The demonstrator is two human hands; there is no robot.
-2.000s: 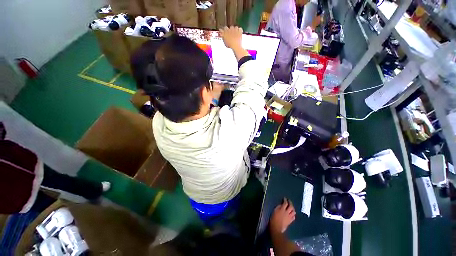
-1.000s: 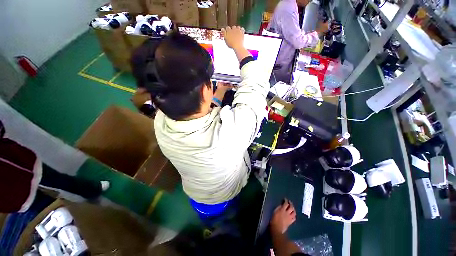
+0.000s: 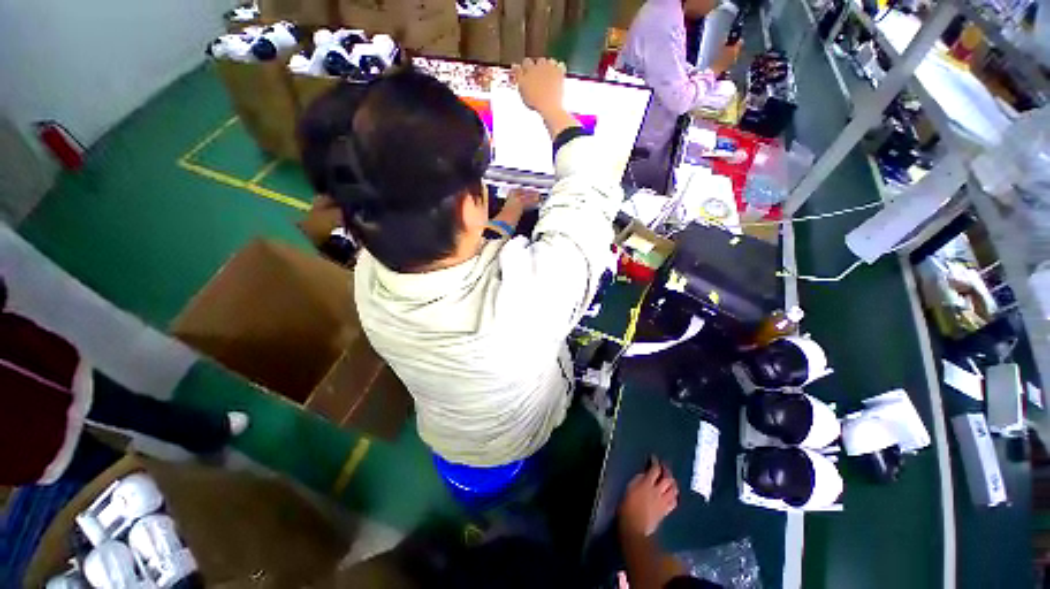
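My right hand (image 3: pixel 649 499) rests at the near bench edge, fingers loosely spread and slightly curled, with no held object visible. Its palm side is hidden. My left hand is not in view. Three dome cameras with white bodies and glossy black heads stand in a row to its right: near (image 3: pixel 790 476), middle (image 3: pixel 790 419) and far (image 3: pixel 785 362). A flat white strip (image 3: pixel 706 458) lies between hand and cameras. A crumpled clear bag (image 3: pixel 728 565) lies beside my forearm.
A person in a cream jacket (image 3: pixel 472 345) sits on a blue stool (image 3: pixel 481 474) before a monitor (image 3: pixel 622 127). A black case (image 3: pixel 723 270) stands beyond the cameras. Open cartons (image 3: pixel 271 328) stand left; another holds white cameras (image 3: pixel 147 550). A person in maroon (image 3: pixel 40 403) is far left.
My right hand stays in place. The seated person's lower hand has shifted slightly near the monitor. The person in pink at the back has moved an arm.
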